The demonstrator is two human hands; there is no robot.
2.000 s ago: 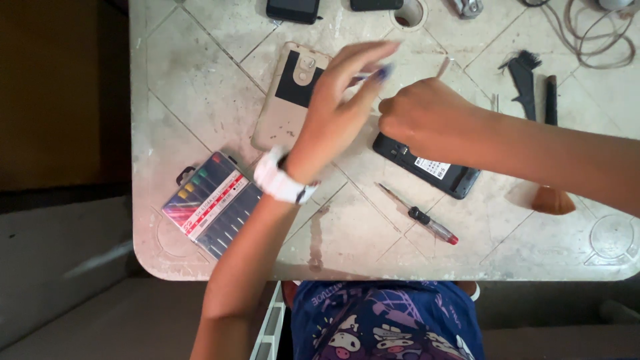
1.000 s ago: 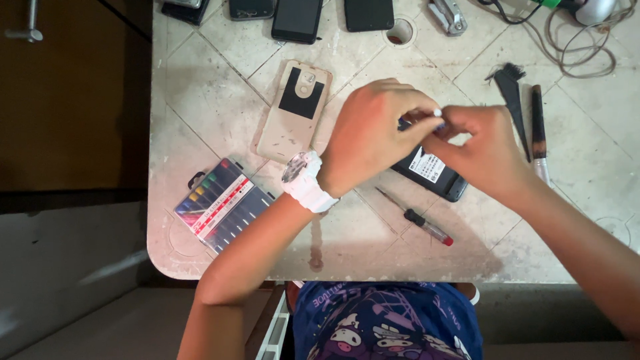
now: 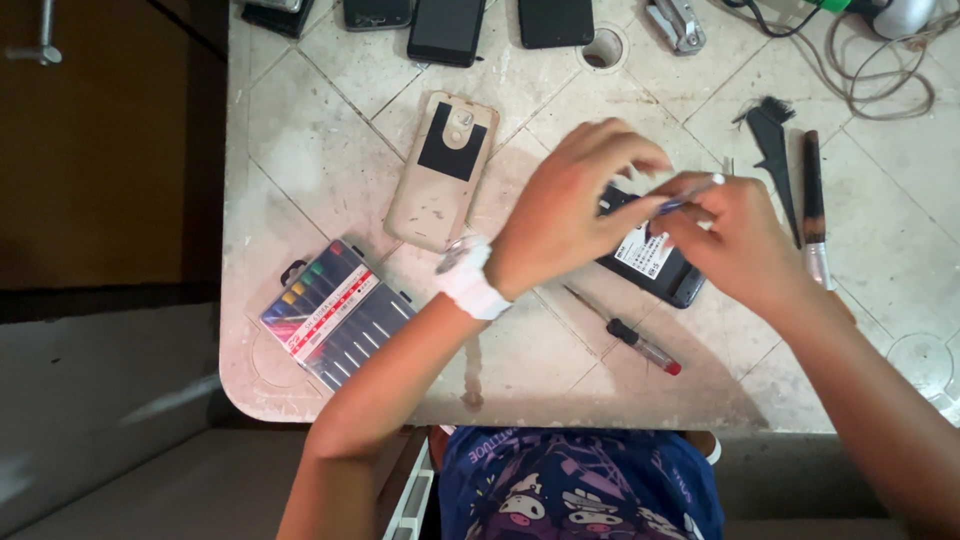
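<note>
Both my hands meet above an opened black phone (image 3: 654, 259) whose label bears writing. My right hand (image 3: 731, 232) pinches a slim, partly clear rod with a white end (image 3: 701, 190), blurred, perhaps a small screwdriver. The thumb of my left hand (image 3: 577, 202) reaches to the rod's dark end, with the other fingers curled apart; whether it grips is unclear. A white watch (image 3: 471, 277) is on my left wrist. Below the phone lies a screwdriver (image 3: 641, 343) with a clear, red-ended handle. To the left is a beige phone back cover (image 3: 442, 172).
A screwdriver set in a clear case (image 3: 334, 315) lies beside my left forearm. Several dark phones, such as this one (image 3: 446, 30), line the far side, with a multi-tool (image 3: 677, 26). At right are a black comb-brush (image 3: 776, 161), a paint brush (image 3: 815, 202) and a grey cable (image 3: 855, 82).
The left hand has come down from above the table to the right hand over the phone. The view has shifted, showing more of the table's far side.
</note>
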